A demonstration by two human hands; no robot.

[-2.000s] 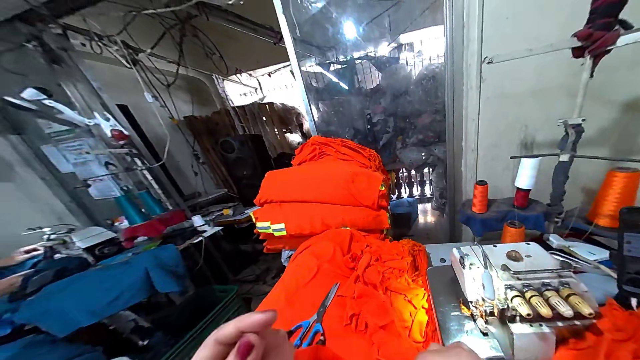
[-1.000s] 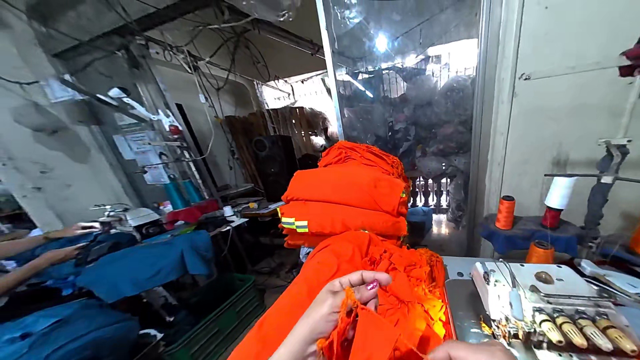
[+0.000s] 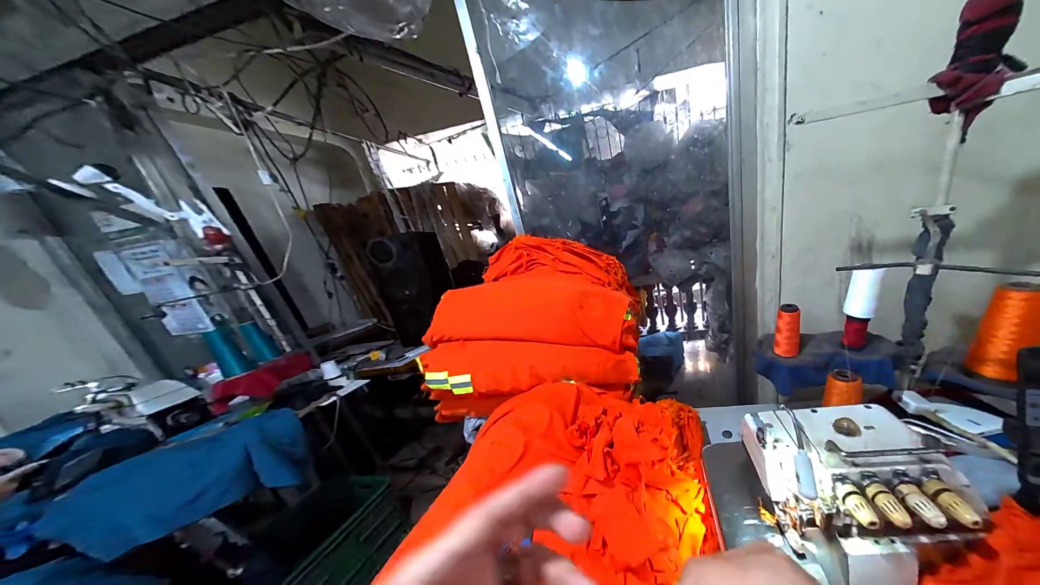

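Observation:
My left hand (image 3: 508,536) is blurred over the near orange fabric pile (image 3: 626,487), its fingers apart; a small bit of blue shows behind them. Only the back of my right hand (image 3: 751,566) shows at the bottom edge, left of the overlock sewing machine (image 3: 861,463); its fingers are out of frame. Folded orange garments (image 3: 528,313) with a yellow and silver reflective strip are stacked behind the near pile. More orange fabric (image 3: 987,544) lies at the lower right by the machine.
Thread cones, orange (image 3: 786,331) and white (image 3: 863,294), stand behind the machine. A green crate (image 3: 345,528) sits low on the left. Blue fabric (image 3: 179,479) covers another sewing table, where a person's hand (image 3: 16,471) shows at the left edge.
The orange piece that my left hand held up one second ago is no longer in it. My left hand has moved lower. The blue-handled scissors seen two seconds ago are now mostly hidden.

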